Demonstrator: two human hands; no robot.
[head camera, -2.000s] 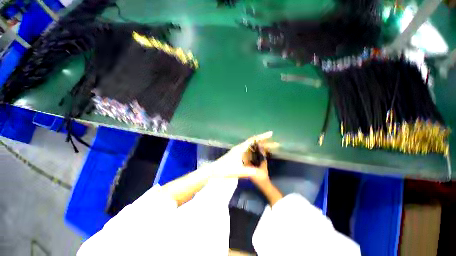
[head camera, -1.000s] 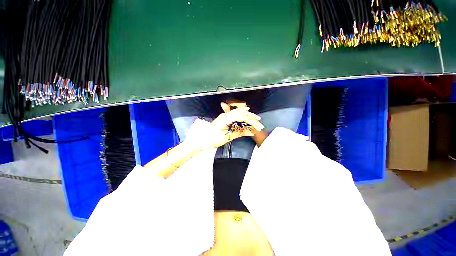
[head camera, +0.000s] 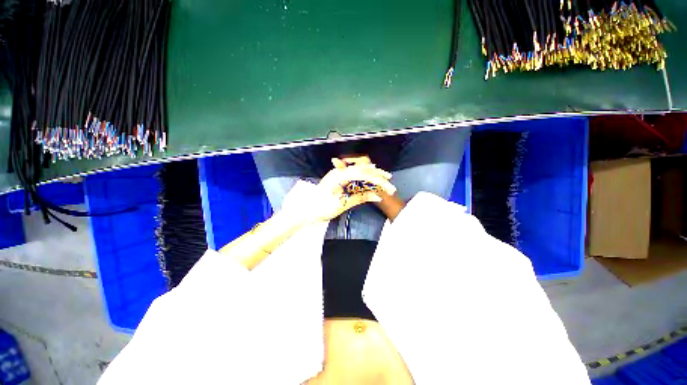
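Observation:
My left hand (head camera: 335, 197) is curled around a cable bundle (head camera: 361, 188) below the bench edge, in front of my lap. The bundle's coloured and dark wire ends point up at me; its length is hidden. My right hand (head camera: 384, 197) is at the right side of the bundle, touching my left hand; its fingers are largely hidden. The left cable stack (head camera: 102, 75) lies on the bench with white, blue and red ends near me. The right cable stack (head camera: 527, 30) has gold tips near me.
A single cable (head camera: 454, 45) lies left of the right stack. Blue bins holding black cables stand under the bench at left (head camera: 124, 248) and right (head camera: 554, 199). A brown cardboard box (head camera: 621, 207) is at the lower right. Dark cables hang over the bench's left edge.
The view has tilted down since two seconds ago, and the hands with the bundle now show below the bench edge. Over the last second the hands have barely moved.

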